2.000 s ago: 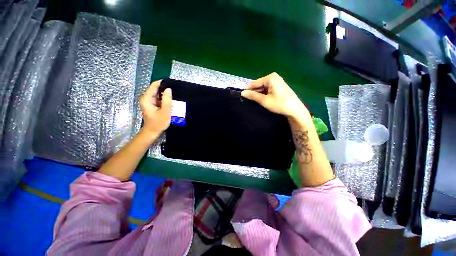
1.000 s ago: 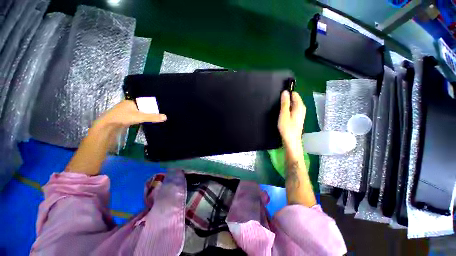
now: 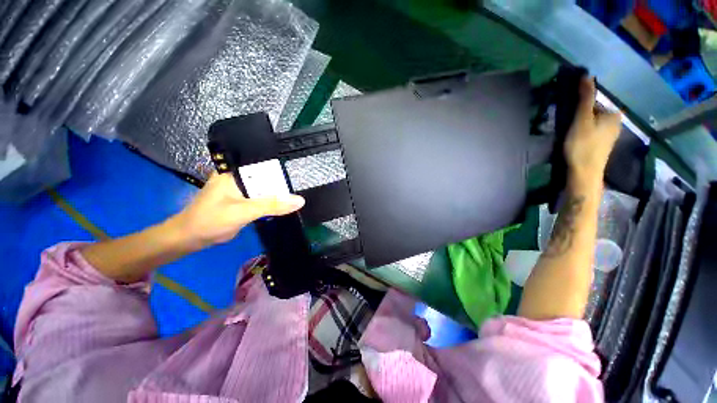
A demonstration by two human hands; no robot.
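The black panel unit (image 3: 436,169) is held up above the bench, tilted, with its two ends drawn outward. Rails and gaps show between the flat middle plate and the left end piece. My left hand (image 3: 228,206) grips the left end, thumb beside the white label (image 3: 265,179). My right hand (image 3: 590,138) grips the right end, its fingers partly hidden. A raised black latch (image 3: 440,83) is at the middle of the top edge. A bubble bag (image 3: 318,169) lies under the unit and shows through the gaps.
Bagged units (image 3: 212,79) stand at the left. A crumpled green cloth (image 3: 481,275) lies below the unit's right part. A translucent white bottle (image 3: 519,266) is partly behind my right forearm. Panels with bubble sheets (image 3: 641,275) stand at the right. A metal rail (image 3: 582,63) runs along the upper right.
The panel unit has been pulled wider, its end pieces moving apart and exposing rails. My hands are further apart and the unit is tilted, its right end higher. The camera view has turned.
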